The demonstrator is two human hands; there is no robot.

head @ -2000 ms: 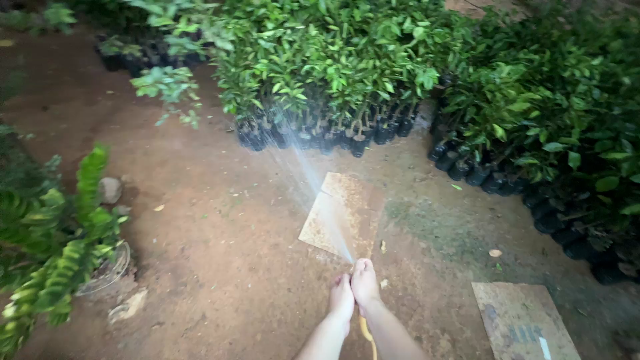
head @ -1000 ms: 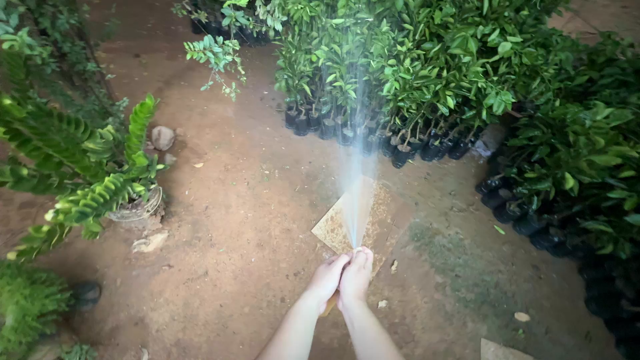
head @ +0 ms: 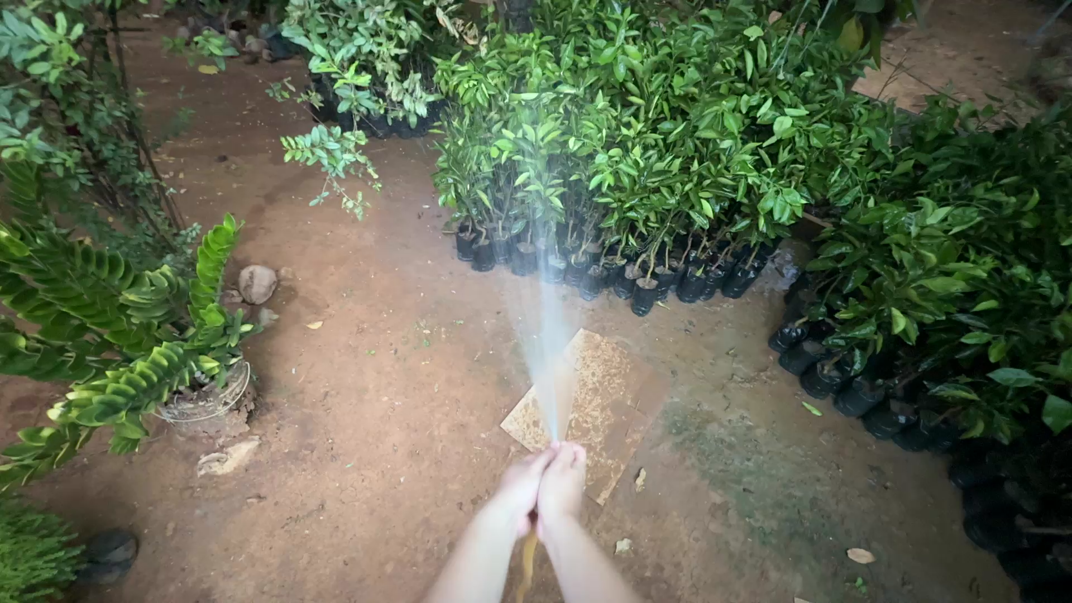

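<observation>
Pressed together at the lower centre, my left hand [head: 521, 484] and my right hand [head: 563, 486] grip the end of a yellow hose [head: 527, 563]. Its tip is hidden by my fingers, and the hose hangs down between my forearms. From my fingertips a fan of water spray [head: 548, 360] shoots forward toward leafy green saplings [head: 670, 142]. These stand close together in black plastic nursery bags [head: 644, 295]. Beyond my hands, a worn flat board [head: 599, 402] lies on the dirt, partly seen through the spray.
More bagged saplings [head: 946, 293] line the right side. At left a zamioculcas-like plant [head: 167, 368] grows in a worn pot [head: 209, 402], with a round stone [head: 257, 284] behind it. A feathery green plant [head: 33, 548] is at the lower left. Brown dirt ground [head: 360, 452] spans the middle.
The view has swung left since the oldest frame. The spray pointed up and left over the board then; now it rises nearly straight up the view. Both hands remain together on the hose.
</observation>
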